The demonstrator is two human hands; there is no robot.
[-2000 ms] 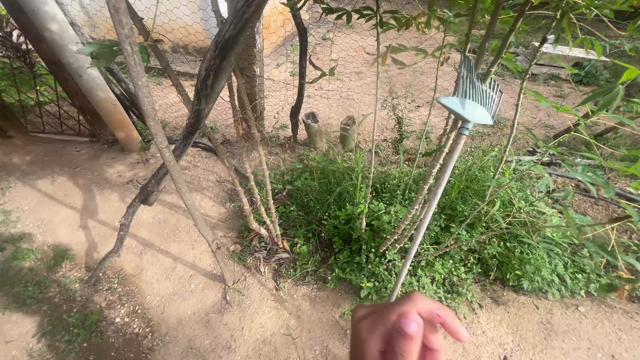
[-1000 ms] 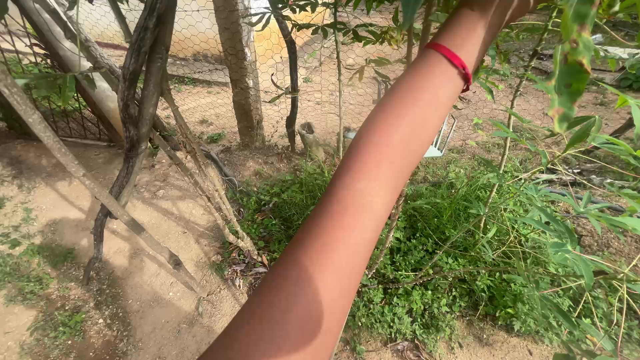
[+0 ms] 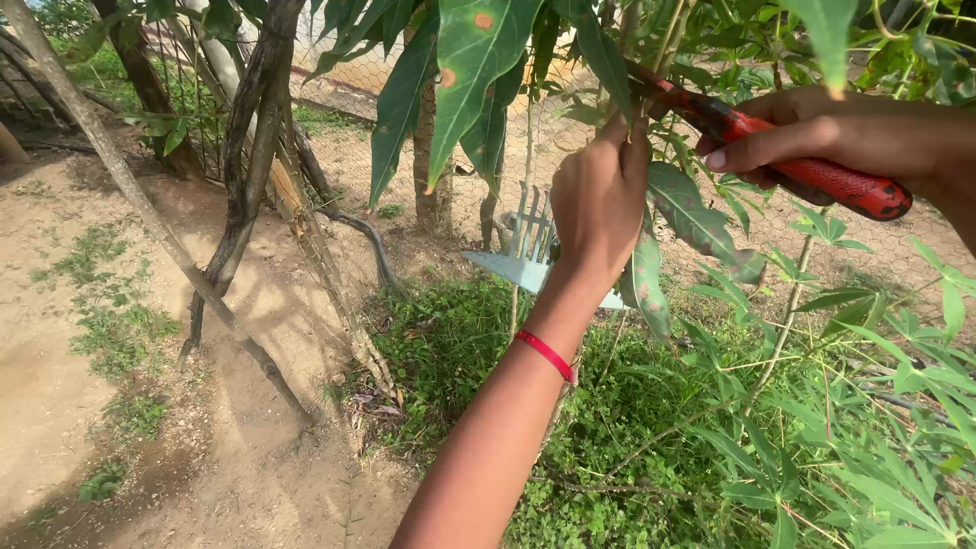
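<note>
My left hand (image 3: 598, 202), with a red band at the wrist, is closed around a plant stem (image 3: 671, 38) at the upper middle. From the right, my right hand (image 3: 808, 141) grips the red and black handle of a hand tool (image 3: 846, 183); its dark metal end reaches the stem just above my left hand, and leaves partly hide it. Broad green leaves with brown spots (image 3: 488, 69) hang left of the hands. The metal head of a garden rake (image 3: 526, 255) shows behind my left wrist, tines up.
Dry wooden poles (image 3: 244, 160) lean at the left over bare soil (image 3: 252, 488). Wire mesh fencing (image 3: 366, 137) runs behind the plants. Low green weeds (image 3: 640, 473) cover the ground below my hands, and leafy branches (image 3: 778, 457) spread at the right.
My right hand and the red-handled tool have come into view. My left forearm has drawn back, and its hand now shows on the stem. The view has shifted.
</note>
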